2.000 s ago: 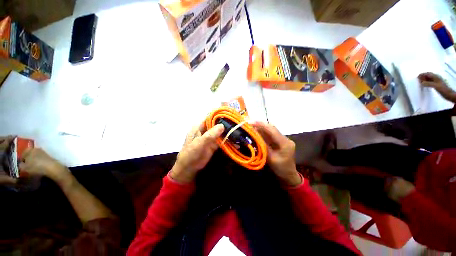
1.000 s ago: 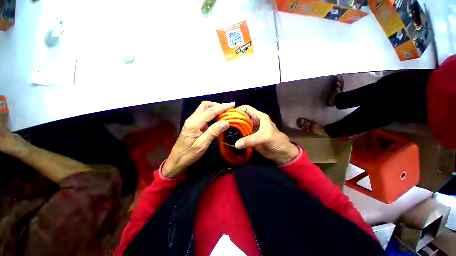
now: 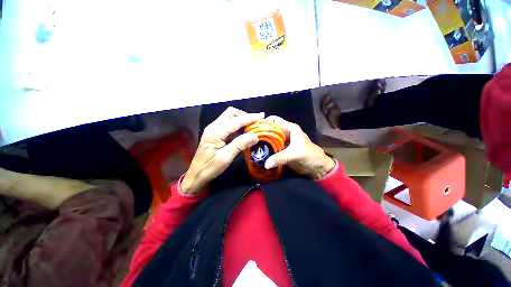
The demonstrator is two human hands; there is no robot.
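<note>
My left hand [image 3: 215, 148] and my right hand [image 3: 300, 150] are bare and hold a coiled orange cord [image 3: 265, 131] between them, over my lap and in front of the table edge. A round dark end fitting [image 3: 260, 153] with a pale mark on its face shows in the middle of the coil. My thumbs rest on both sides of the fitting. The coil's underside is hidden. An orange-and-white QR card [image 3: 265, 32] lies on the white table beyond my hands.
The white table [image 3: 168, 73] has a dark seam. Retail boxes [image 3: 456, 33] lie at its upper right. An orange stool [image 3: 428, 176] and brown cartons [image 3: 353, 168] stand on the right. A person's arm [image 3: 47, 188] is at left, another person's red sleeve [image 3: 497, 120] at right.
The view has tipped down, so the phone and standing box are out of frame. The coil has moved from over the table edge to my lap and turned, and the fitting's round face now shows.
</note>
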